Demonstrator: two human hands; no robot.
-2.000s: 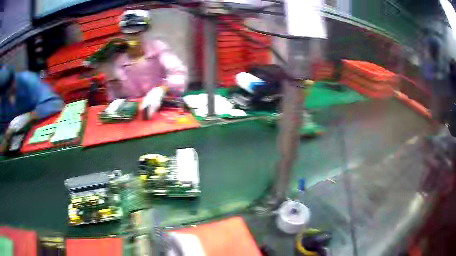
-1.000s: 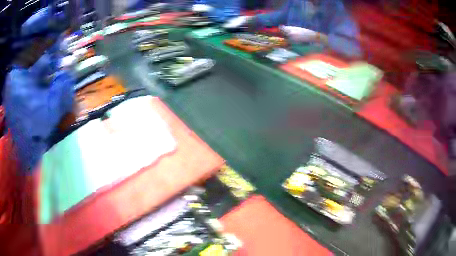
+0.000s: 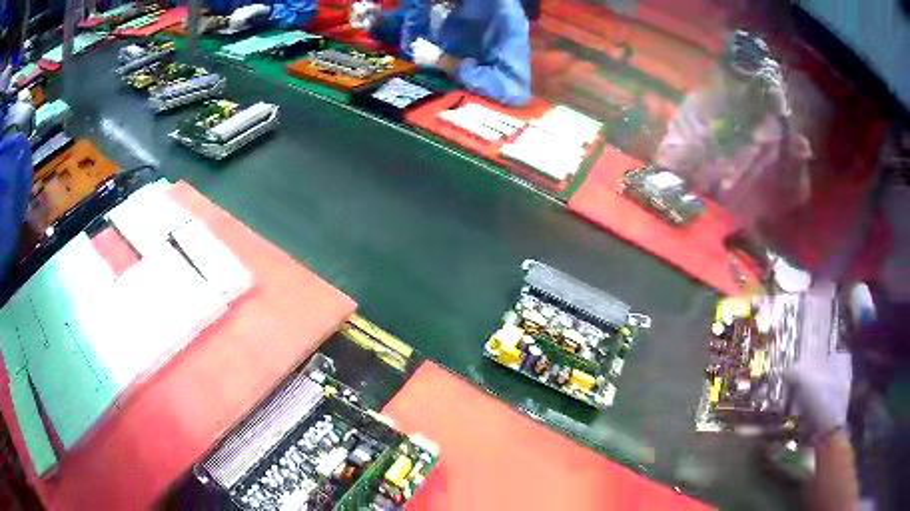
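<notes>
A circuit board assembly with yellow parts and a bright silver heatsink is at the right of the view, slightly blurred. My right hand, in a pale glove, reaches up from the lower right and grips its heatsink side. The fingertips are blurred. My left hand is not in view. A second board with a ribbed grey heatsink lies on the green belt left of it. A third board lies at the bottom, left of an orange-red mat.
Pale green sheets lie on a red tray at the left. More boards sit farther up the belt. Across it, a person in pink and one in blue work at red mats. A board lies on one mat.
The camera view has swung left, then partly back to the right. My right hand now shows clearly at the right-hand board, which sits farther from the neighbouring belt board than two seconds ago.
</notes>
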